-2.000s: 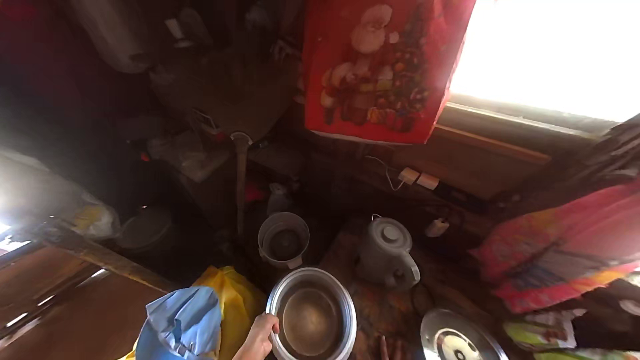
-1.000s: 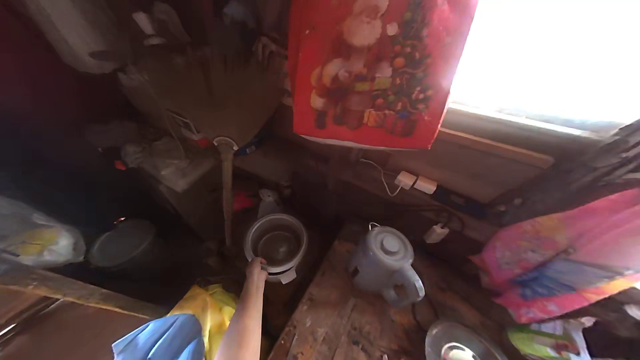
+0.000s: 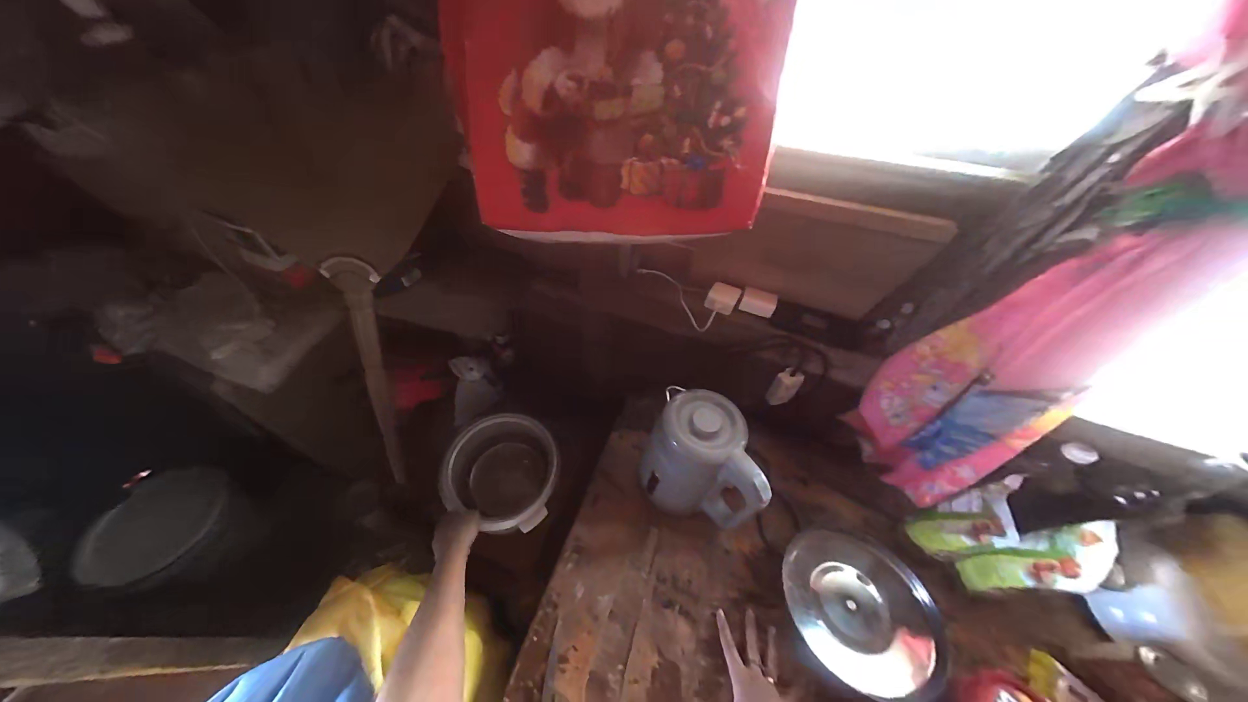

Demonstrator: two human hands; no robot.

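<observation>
My left hand (image 3: pixel 456 534) grips the near rim of a round metal pot (image 3: pixel 509 478), which sits down beside the wooden table, nested in or over a pale container with a side tab. My right hand (image 3: pixel 749 663) is over the table's near part, fingers spread, holding nothing. Beyond it a grey electric kettle (image 3: pixel 697 453) stands on the wooden table (image 3: pixel 624 565). Right of my right hand lies a round shiny metal lid (image 3: pixel 863 614) with a pale centre.
A broom (image 3: pixel 370 361) hangs at the left, handle down. Chargers (image 3: pixel 739 300) and a plug are by the wall under a red printed bag (image 3: pixel 614 117). Green packets (image 3: pixel 1038 556) lie at the right near a pink cloth (image 3: pixel 975 390). A yellow bag (image 3: pixel 366 609) is below my left arm.
My left hand has moved the metal pot from the table's near edge, away and left, down into the spot of the pale container. The right hand, partly visible at first, shows again with spread fingers.
</observation>
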